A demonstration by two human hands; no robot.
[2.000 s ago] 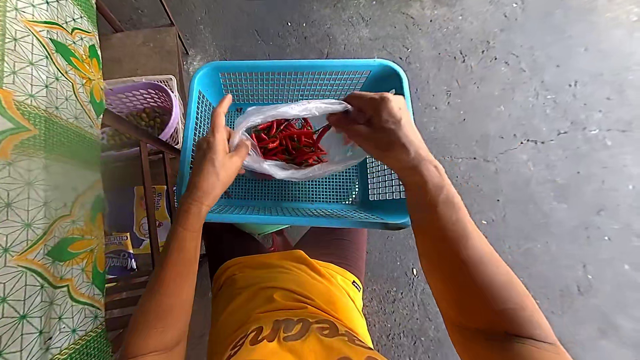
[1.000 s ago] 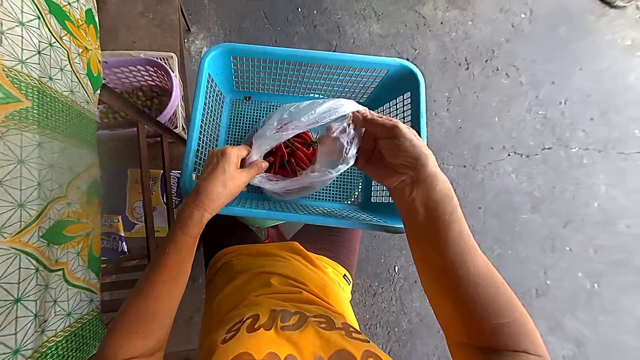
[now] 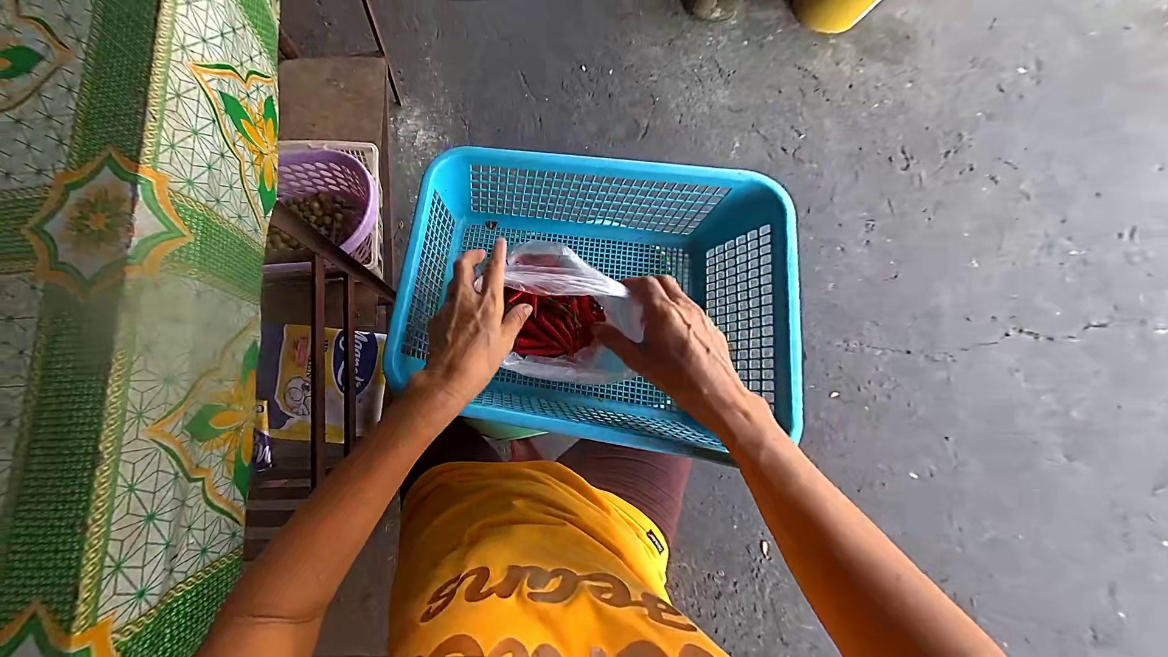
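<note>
A clear plastic bag (image 3: 584,367) lies in a blue plastic basket (image 3: 776,192), its mouth facing me. Red chili peppers (image 3: 552,326) fill part of the bag. My left hand (image 3: 470,324) is at the bag's left side, fingers apart, its thumb near the peppers and its fingertips by the upper left rim. My right hand (image 3: 680,342) pinches the right edge of the bag between thumb and fingers; some of its fingertips are hidden by the plastic.
At left, a table with a green and white patterned cover (image 3: 128,274) stands beside a metal rack (image 3: 319,365). A purple basket (image 3: 365,205) of small round greenish fruit sits on a lower surface. A yellow container (image 3: 832,11) stands on the concrete floor (image 3: 958,365) at the top.
My left hand has spread its fingers at the bag's left rim, where one second ago they were closed on it. The bag's upper edge now sags over part of the peppers.
</note>
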